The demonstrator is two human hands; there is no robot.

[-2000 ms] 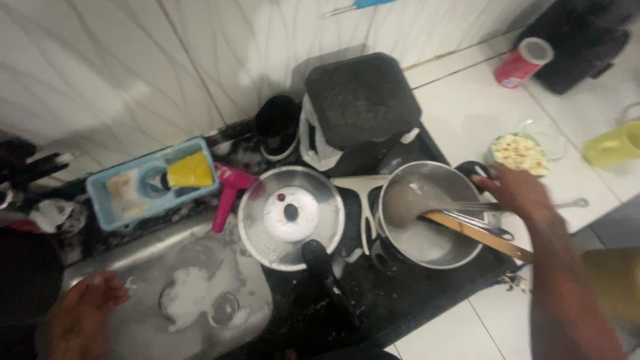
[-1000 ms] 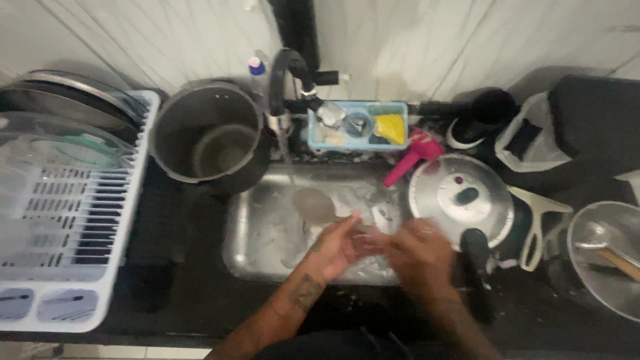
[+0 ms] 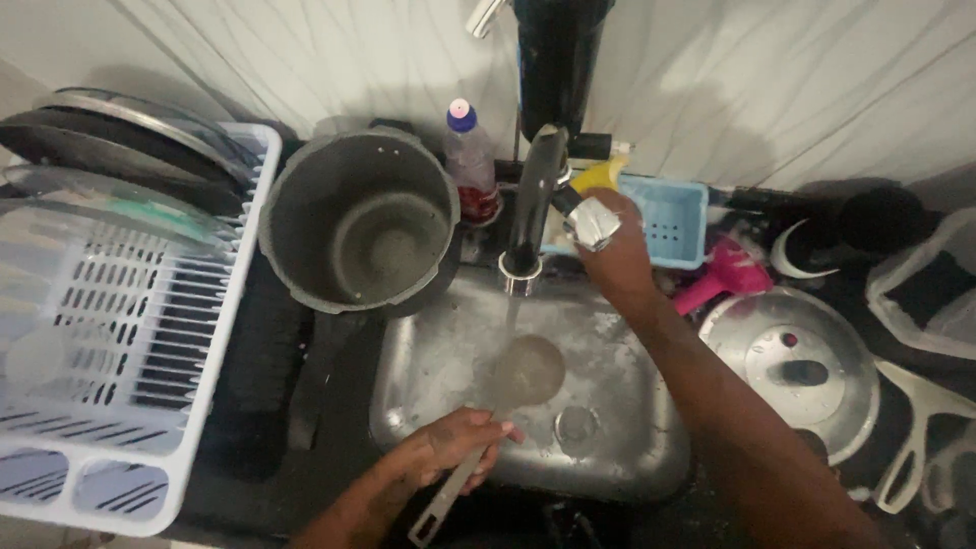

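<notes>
My left hand holds a long-handled metal utensil by its handle, low over the stainless steel sink. The round, blurred head of the utensil lies under the faucet, where a stream of water seems to run down. My right hand is behind the faucet's foil-wrapped lever at the light blue basket, touching or close to a yellow sponge or cloth. The right fingers are mostly hidden, so their grip is unclear.
A large pressure cooker pot and a bottle with red liquid stand behind left. A white dish rack holds lids and plates. On the right are a pink plastic utensil, a metal lid and a pale-handled tool.
My right hand has moved from beside my left hand over the sink to the blue basket. The view has swung left since the oldest frame, where my right hand was at the pot of utensils.
</notes>
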